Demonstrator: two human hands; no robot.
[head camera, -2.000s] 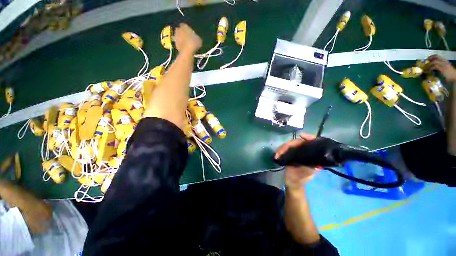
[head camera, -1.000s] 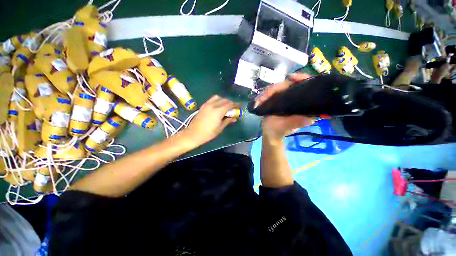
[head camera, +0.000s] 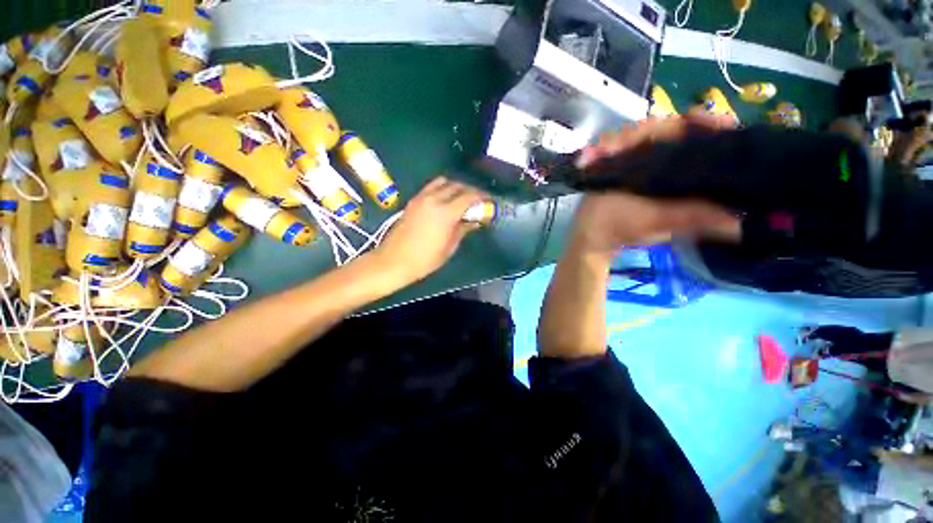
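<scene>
My left hand (head camera: 428, 227) holds a yellow unit (head camera: 480, 211) down on the green bench; its banded end shows past the fingers. My right hand (head camera: 639, 209) is shut on the black electric screwdriver (head camera: 757, 179), which lies nearly level, with a small green light on it. Its tip end is at the front ledge of the white-grey screw feeder (head camera: 573, 77); the bit itself is too blurred to make out. A pile of yellow units (head camera: 107, 220) with white cords lies to the left of my left hand.
More yellow units (head camera: 758, 92) lie beyond the feeder at the right. A pale strip (head camera: 399, 22) crosses the green bench (head camera: 409, 92). A blue stool (head camera: 655, 278) stands below the bench edge. Other people and equipment show blurred at the far right.
My left hand has come from the far units to the near bench and now holds a unit. The screwdriver has swung level and its tip end has moved to the feeder's front ledge.
</scene>
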